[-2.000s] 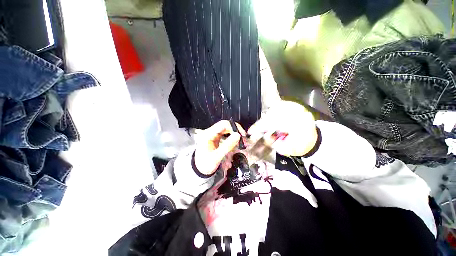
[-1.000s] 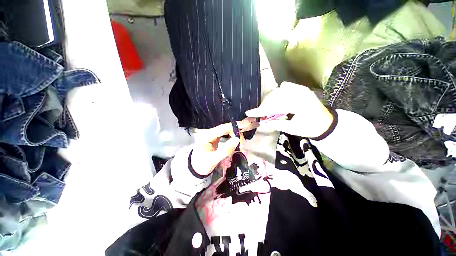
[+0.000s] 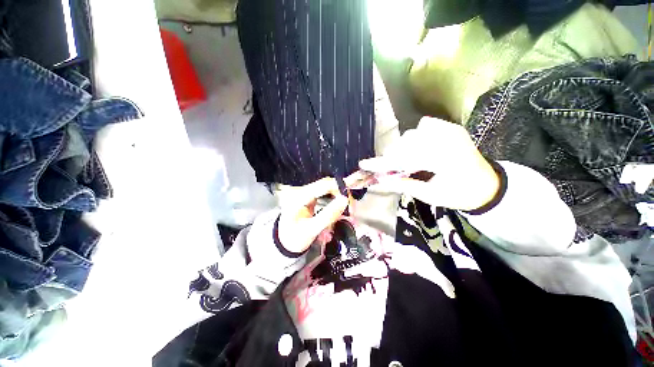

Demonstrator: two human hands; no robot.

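A dark pinstriped garment (image 3: 315,86) hangs down the middle of the view, its near edge at my fingers. My left hand (image 3: 310,213) pinches a narrow dark edge of it between thumb and fingers. My right hand (image 3: 437,166) is just right of that edge and holds small thread snips (image 3: 391,174), of which a pink-red part shows between the fingers. The snips' tips are close to the pinched edge; whether they touch it I cannot tell. Glare washes out much of both hands.
Blue denim garments (image 3: 46,172) lie heaped at the left beside a bright white table (image 3: 143,215). Washed black denim garments (image 3: 574,136) with white tags (image 3: 638,175) are heaped at the right, near pale yellow-green cloth (image 3: 473,64). A red thing (image 3: 182,70) stands behind the table edge.
My right hand has moved a little right, its wrist and sleeve shifting right too. It is more turned side-on than two seconds ago. My left hand keeps its pinch, almost still.
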